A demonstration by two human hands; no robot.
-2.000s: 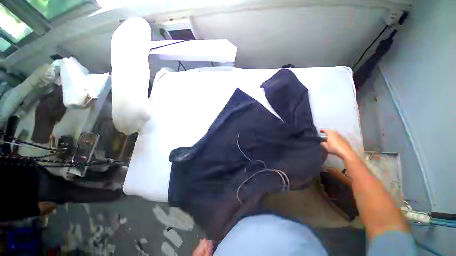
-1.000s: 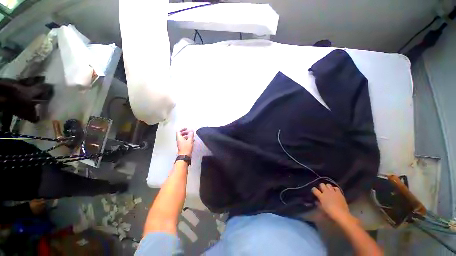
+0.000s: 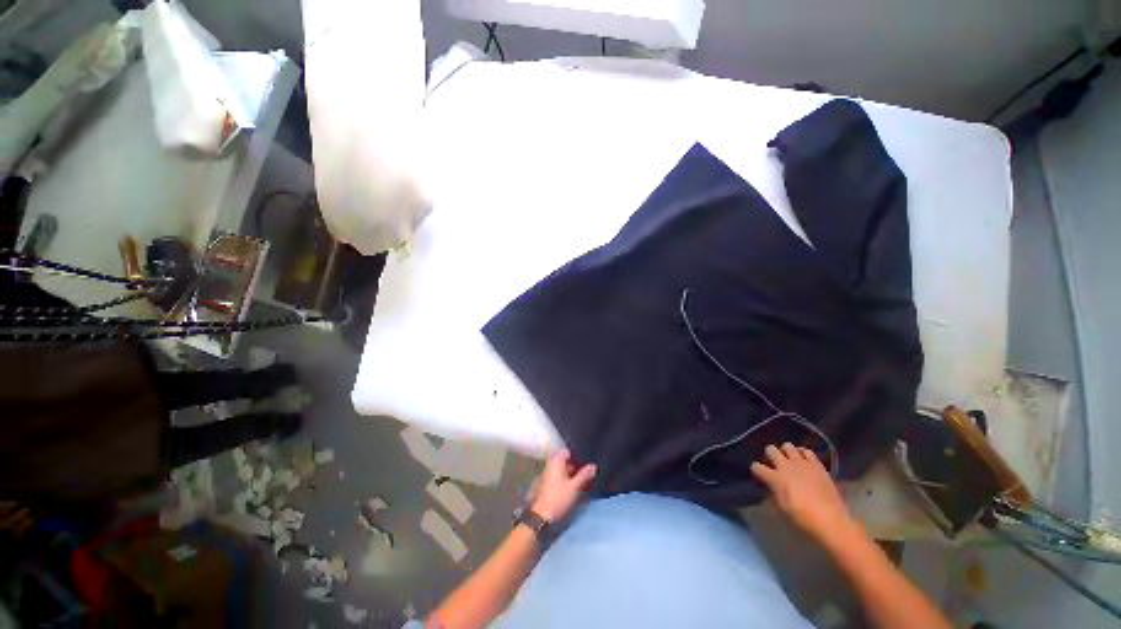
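Note:
A dark garment (image 3: pixel 725 307) lies spread on the white padded table, with one sleeve (image 3: pixel 848 184) bent at the upper right. A thin grey cord (image 3: pixel 738 391) lies loosely curved on it. My left hand (image 3: pixel 562 485) pinches the garment's lower left edge near my body. My right hand (image 3: pixel 797 482) rests on the garment's near part, beside the cord loop, fingers slightly apart and holding nothing visible. The steam iron (image 3: pixel 953 473), with an orange-brown handle, stands at the table's right edge, untouched.
Hoses (image 3: pixel 1051 531) run right from the iron. A long white padded form (image 3: pixel 365 135) hangs over the table's far left. Another table (image 3: pixel 111 184) with an iron (image 3: pixel 221 283) is at the left. A dark-clothed person (image 3: pixel 86 406) is at the left; scraps litter the floor.
My left hand has moved from the table left of the garment to its near edge. The garment's folded left side now lies flatter, its corner pointing left. The iron was released earlier.

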